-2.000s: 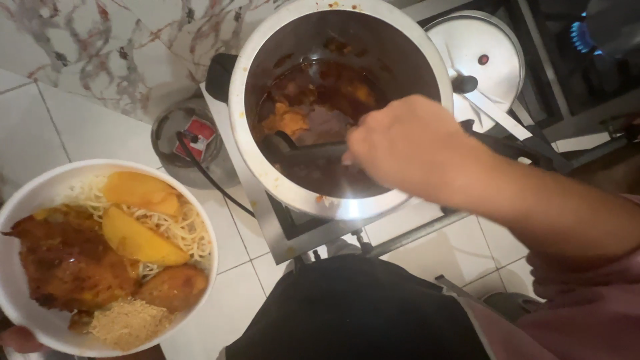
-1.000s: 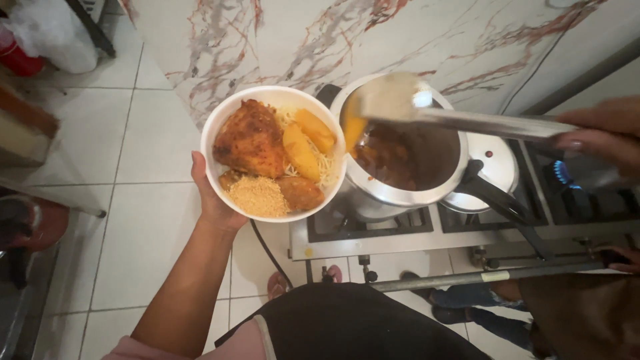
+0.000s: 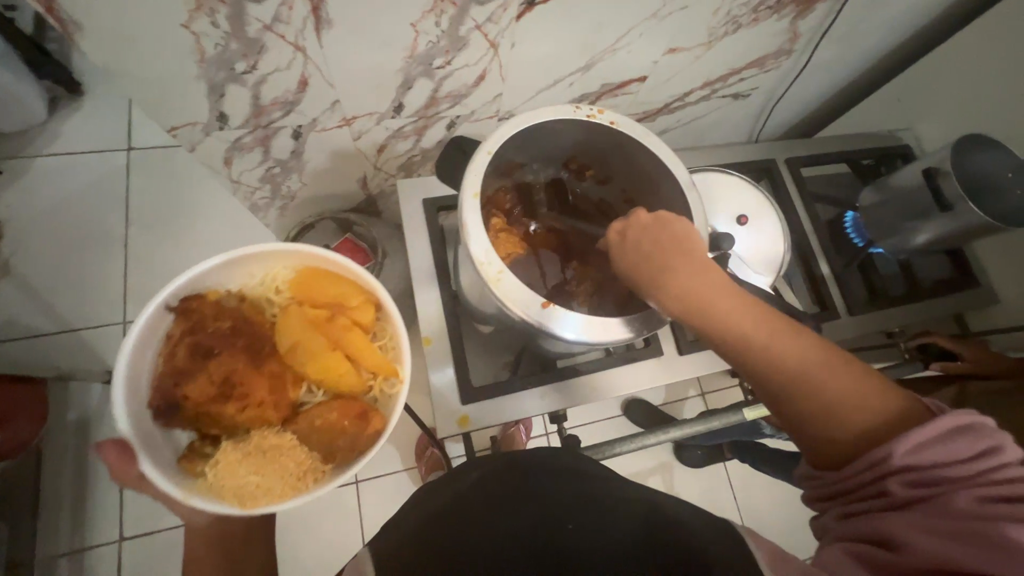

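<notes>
My left hand [image 3: 132,480] holds a white bowl [image 3: 126,384] from below at its left rim. In the bowl lie a browned piece of meat [image 3: 224,360], yellow-orange wedges [image 3: 324,336], noodles [image 3: 384,328], an orange-brown rounded piece [image 3: 340,428] and a heap of pale crumbs [image 3: 260,468]. My right hand [image 3: 652,248] is closed on the dark handle of a utensil [image 3: 572,224] and reaches over the rim of a large metal pressure cooker [image 3: 472,240]. The utensil's far end is down in the dark red-brown stew [image 3: 560,256] and cannot be made out.
The cooker stands on a gas stove [image 3: 432,352]. Right of it lies a round metal lid [image 3: 748,220]. Farther right a metal pot [image 3: 936,200] stands by a blue flame [image 3: 860,232]. Another person's hand [image 3: 964,356] is at the stove's front right. A metal rail [image 3: 680,432] crosses the front.
The bowl has moved left, away from the cooker. My right hand, which held the utensil up above the cooker one second ago, is now lowered over it, the utensil inside. More yellow-orange wedges show in the bowl.
</notes>
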